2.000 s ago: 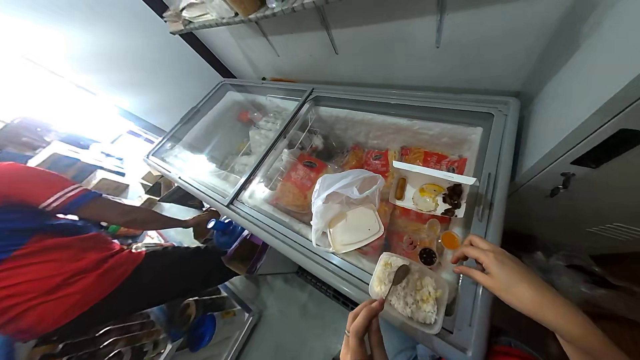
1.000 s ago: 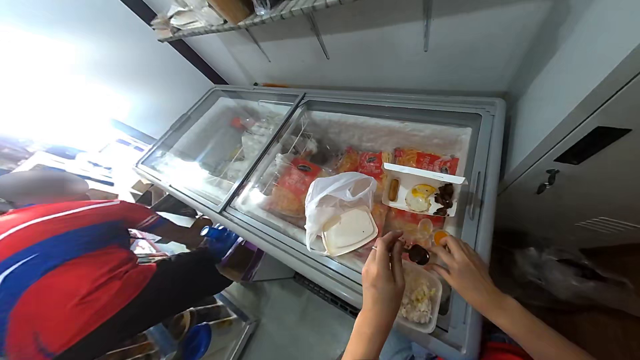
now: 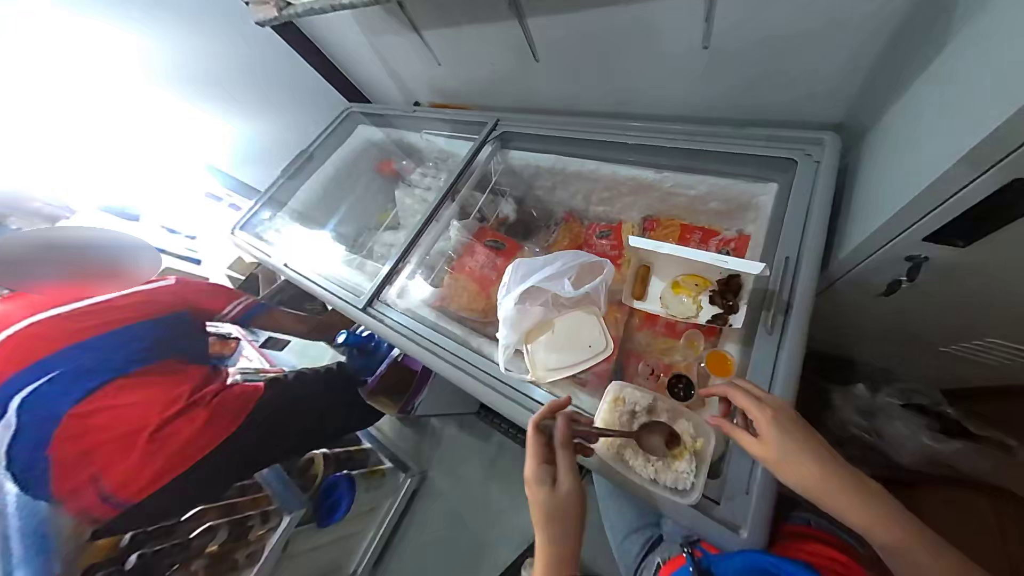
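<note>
My left hand (image 3: 558,448) holds a brown spoon (image 3: 640,437) by its handle, its bowl over the white rice (image 3: 660,462) in a clear plastic container (image 3: 698,494). At the container's upper right, my right hand (image 3: 748,412) has its fingertips beside a small cup of dark sauce (image 3: 681,387); whether they touch it is unclear. A cup of orange sauce (image 3: 719,364) stands just above. Behind the cups, an open white paper box (image 3: 652,276) holds a fried egg (image 3: 686,295), a sausage (image 3: 641,282) and dark meat pieces (image 3: 726,294).
Everything rests on the glass lid of a chest freezer (image 3: 804,240) with red food packets (image 3: 480,268) inside. A white plastic bag (image 3: 544,284) and a container lid (image 3: 568,344) lie left of the food. A person in a red and blue shirt (image 3: 128,384) bends at the left; a grey cabinet (image 3: 960,296) stands right.
The spoon has moved from above the dark sauce cup to over the rice. My left hand has come back toward me, away from the cups. My right hand stays near them.
</note>
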